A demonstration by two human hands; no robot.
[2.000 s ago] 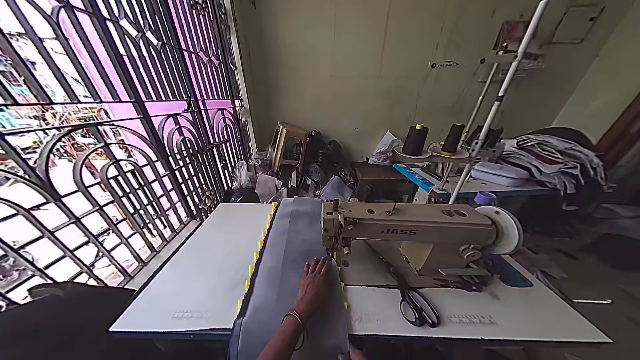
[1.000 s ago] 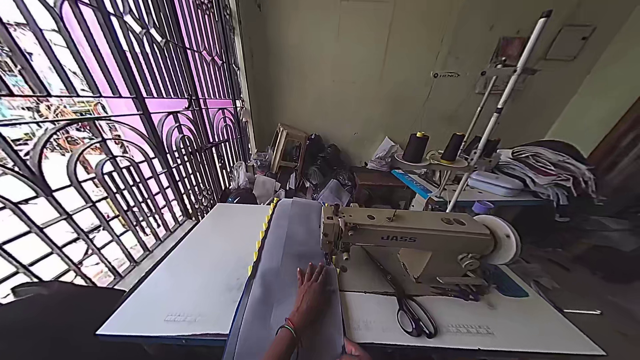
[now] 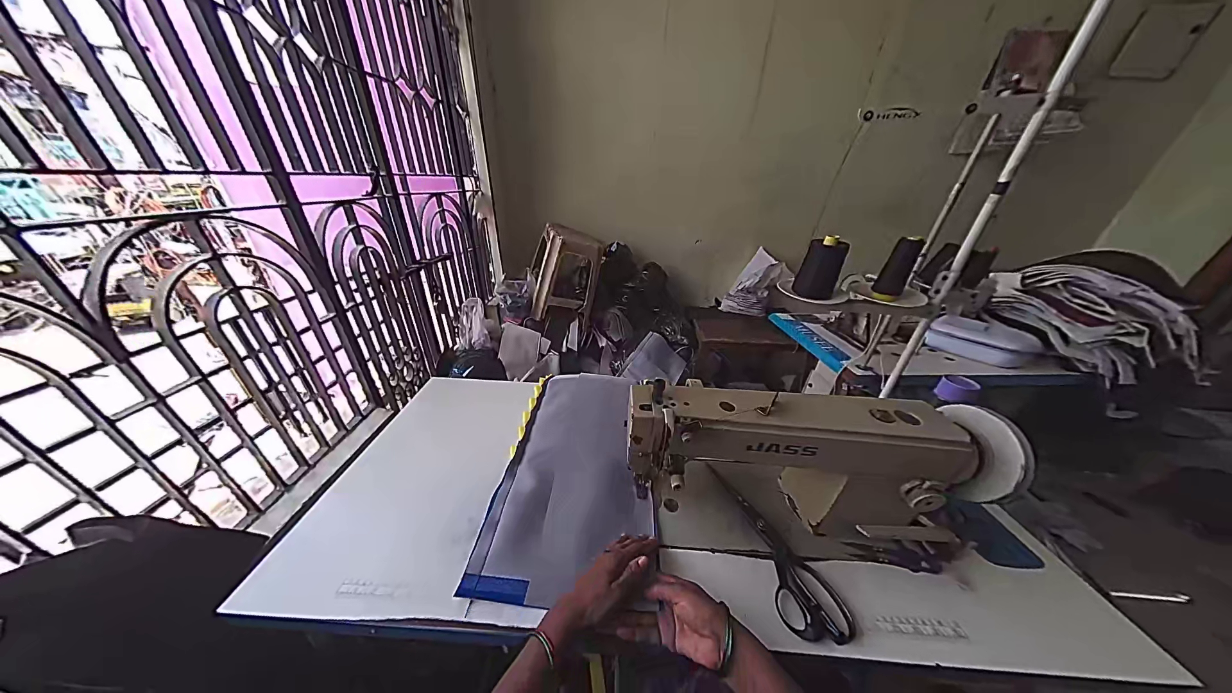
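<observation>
A grey fabric panel [image 3: 568,481] with dark blue edging lies on the white sewing table [image 3: 385,500], its right edge under the needle end of a beige industrial sewing machine [image 3: 828,438]. Yellow pieces show along its upper left edge. My left hand [image 3: 611,577] rests on the panel's near right corner. Close beside it, my right hand [image 3: 688,616] is at the table's front edge, palm partly turned up, by the panel's near edge; whether it pinches the cloth is not clear. Black-handled scissors [image 3: 808,597] lie right of my hands, blades toward the machine.
Black thread cones [image 3: 821,269] stand on a thread stand behind the machine. A metal window grille [image 3: 289,241] runs along the left. A wooden stool [image 3: 563,269] and bags sit against the back wall. Piled cloth [image 3: 1088,308] and a plastic box [image 3: 982,342] are at the back right.
The panel has moved away from me, so its near blue-edged end now shows on the table. My left hand has come nearer the front edge, and more of my right hand is visible.
</observation>
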